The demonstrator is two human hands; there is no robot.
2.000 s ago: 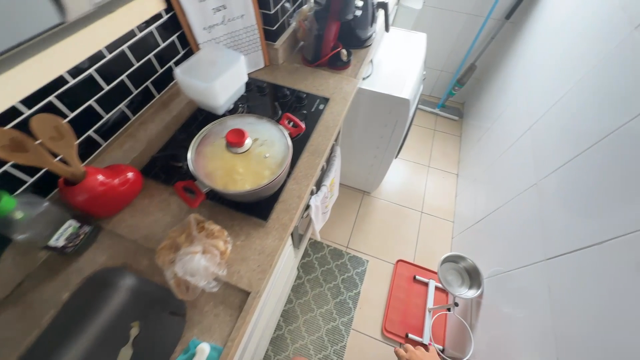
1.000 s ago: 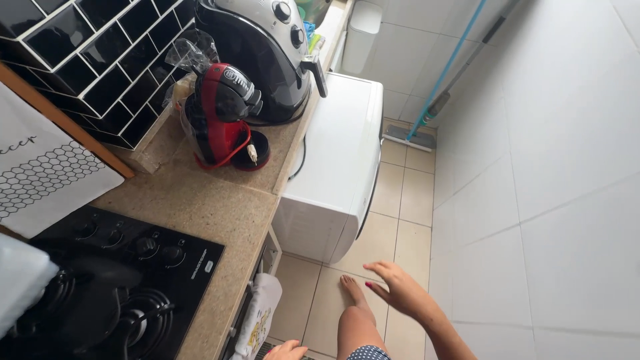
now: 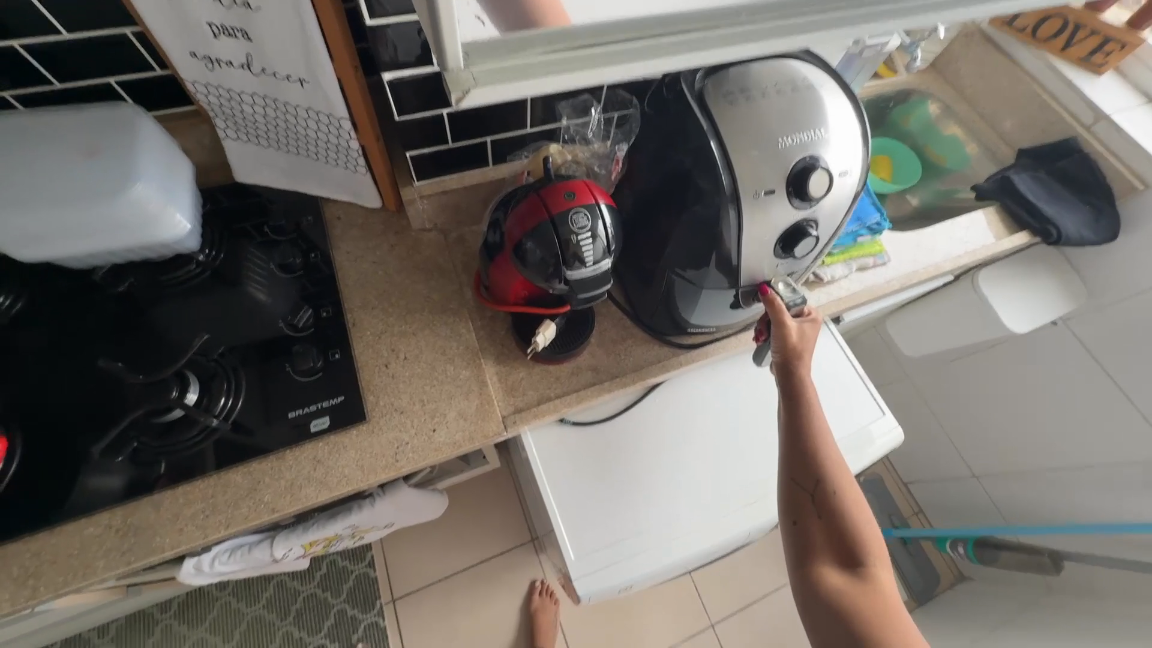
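Note:
My right hand (image 3: 789, 331) grips the handle of a silver and black air fryer (image 3: 774, 153) on the stone counter; its arm comes up from the bottom right. The fryer's basket looks pushed in. Left of the fryer stands a red and black capsule coffee machine (image 3: 553, 243), its pale plug (image 3: 542, 337) resting on the drip tray. A patch of skin shows at the top edge, in or behind a white-framed cabinet part; whether it is my arm or a reflection, I cannot tell. My left hand is not visible.
At left, a black gas cooktop (image 3: 261, 333) bears a white plastic container (image 3: 94, 184). Below the counter stands a white appliance (image 3: 666, 468). A sink (image 3: 954, 117) holds green dishes, with a dark cloth (image 3: 1053, 191) on its edge. A blue broom handle (image 3: 1017, 531) crosses the lower right.
My right hand, held over the floor a second ago, is now on the air fryer's handle. My left hand, partly visible then, has left the view. The view has swung toward the fryer and sink.

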